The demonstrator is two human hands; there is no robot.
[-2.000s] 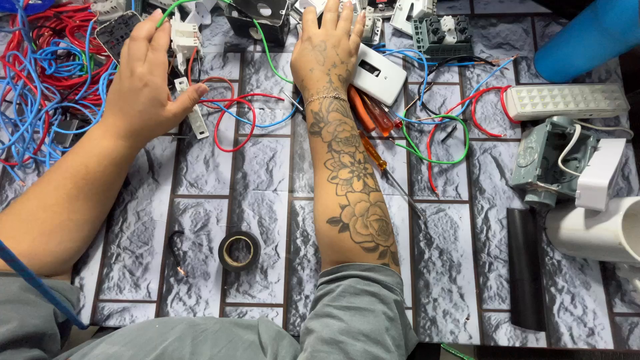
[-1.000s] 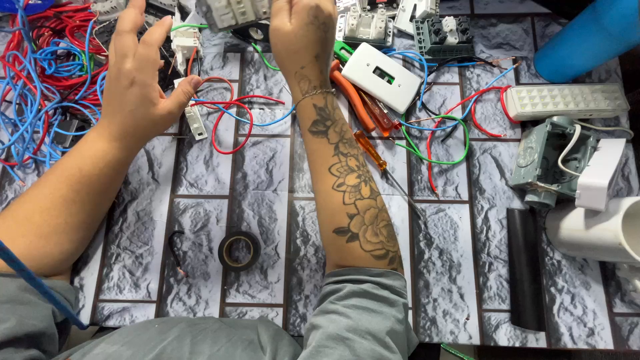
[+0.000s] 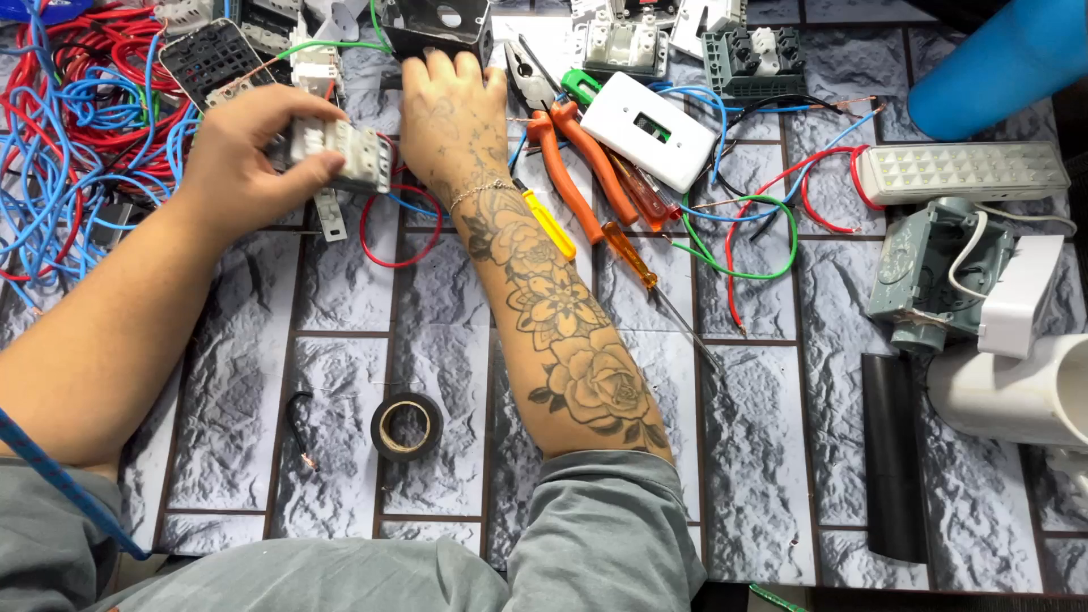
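My left hand (image 3: pixel 255 161) holds a white and grey electrical switch module (image 3: pixel 353 157) between thumb and fingers, left of centre. My right hand (image 3: pixel 455 119) lies back up against the near side of a black metal junction box (image 3: pixel 438 25); its fingertips are hidden, so its grip is unclear. A green wire (image 3: pixel 327 44) runs from near the box toward the left. Right of my right hand lie pliers with orange handles (image 3: pixel 565 170) and a white wall plate (image 3: pixel 650 132). A yellow-handled tool (image 3: pixel 548 223) rests beside my right forearm.
Tangled red and blue wires (image 3: pixel 93 127) cover the far left. Black electrical tape (image 3: pixel 406 427) lies in front. An amber-handled screwdriver (image 3: pixel 629 253), loose wires and more switch modules (image 3: pixel 754 64) sit right of centre. At right are an emergency light (image 3: pixel 965 172), a grey conduit box (image 3: pixel 926 263) and white pipe (image 3: pixel 1003 391).
The switch module, held up by my right hand one second ago, is now in my left hand. My right hand has come down to the black box. The pliers and yellow-handled tool show more fully.
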